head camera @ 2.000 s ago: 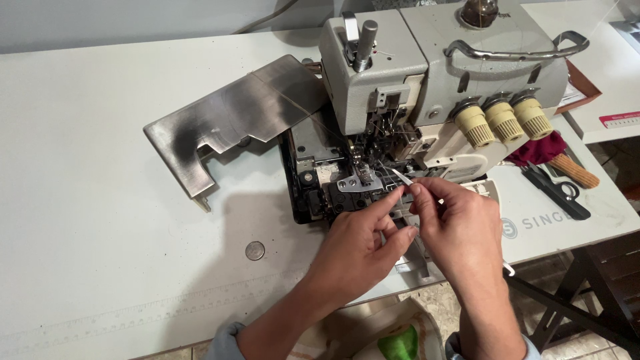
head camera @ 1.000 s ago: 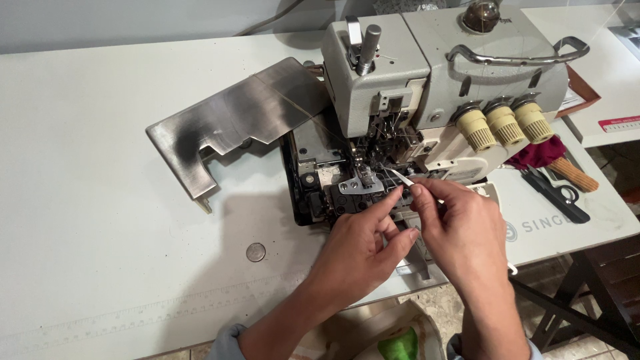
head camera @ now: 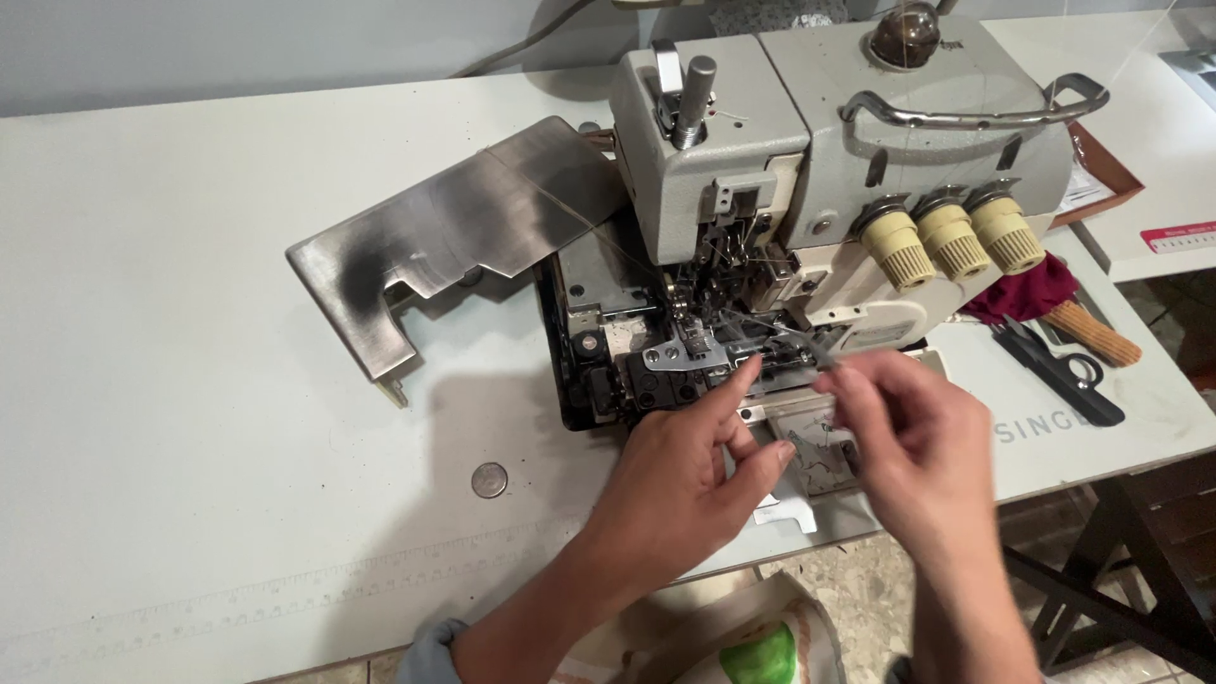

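Observation:
A grey overlock sewing machine (head camera: 722, 209) stands on a white table, its lower mechanism (head camera: 684, 351) exposed. My left hand (head camera: 684, 484) is in front of it, index fingertip at the metal parts right of the needle plate, thumb apart, nothing seen in it. My right hand (head camera: 912, 437) is just to the right, thumb and index finger pinched on slim tweezers (head camera: 807, 342), blurred, that point up and left toward the needle area. A fine thread runs over the swung-out metal cover plate (head camera: 456, 228) toward the needles.
A coin-like metal disc (head camera: 489, 481) lies left of my left hand. At the right are black thread snips (head camera: 1064, 370), an orange corded handle (head camera: 1092, 332), dark red cloth (head camera: 1026, 290) and a brown tray (head camera: 1107, 180). Yellow tension knobs (head camera: 898, 252) project from the machine front.
My right hand has moved a little away from my left hand, to the right, with the tweezers in it. My left hand has stayed nearly in place.

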